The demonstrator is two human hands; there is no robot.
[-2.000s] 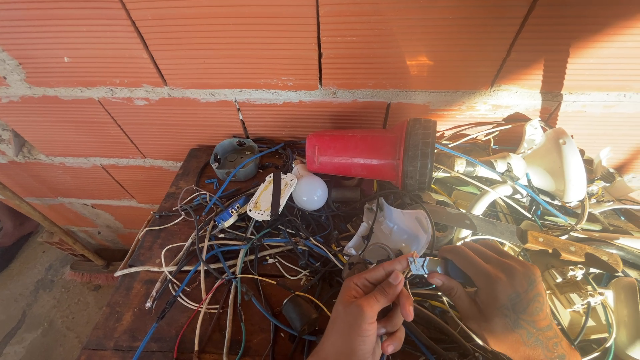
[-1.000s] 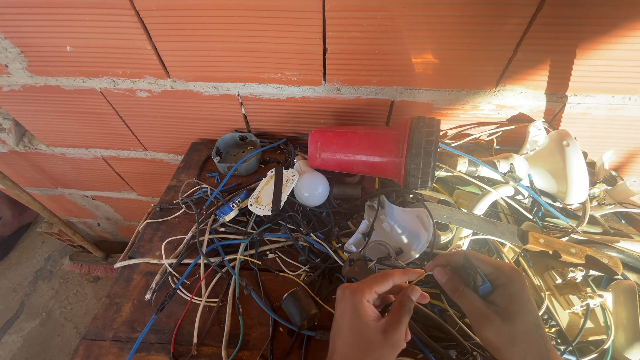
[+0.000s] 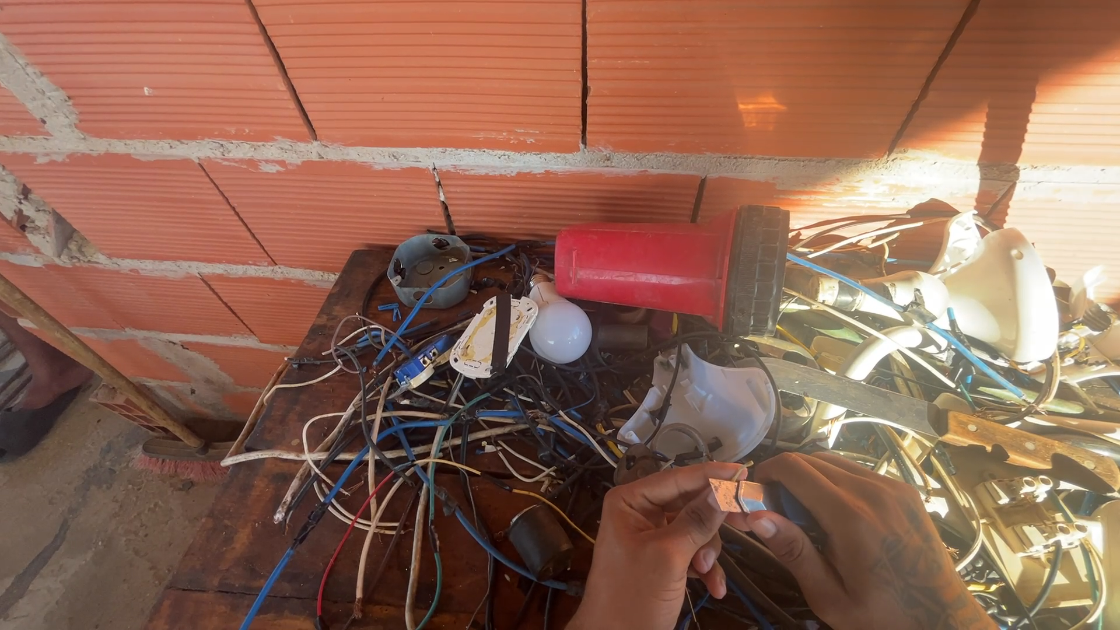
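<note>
My right hand [image 3: 853, 534] is closed around a blue-handled hand tool; its flat metal end [image 3: 737, 496] catches the light and points left. My left hand [image 3: 652, 542] meets it, thumb and index finger together at that metal end; whether a thin wire lies between them is too small to tell. Both hands are over a tangle of electrical wires [image 3: 437, 446]. Just behind them lies a broken white plastic cover [image 3: 709, 407]. A red flashlight [image 3: 647, 267] with a black head lies on its side farther back, next to a white light bulb [image 3: 560, 331].
A knife with a wooden handle [image 3: 1006, 437] lies right of my hands. A round junction box [image 3: 429, 271], a white plastic plate [image 3: 494, 337] and a black cylinder [image 3: 541, 541] are on the wooden table [image 3: 219, 547]. White lamp fixtures [image 3: 1002, 293] crowd the right. Behind stands a brick wall [image 3: 437, 70]; a broom [image 3: 184, 459] is at left.
The tool's metal end, visible two seconds ago and mostly hidden one second ago, shows again between my hands. Both hands stay close together in about the same place.
</note>
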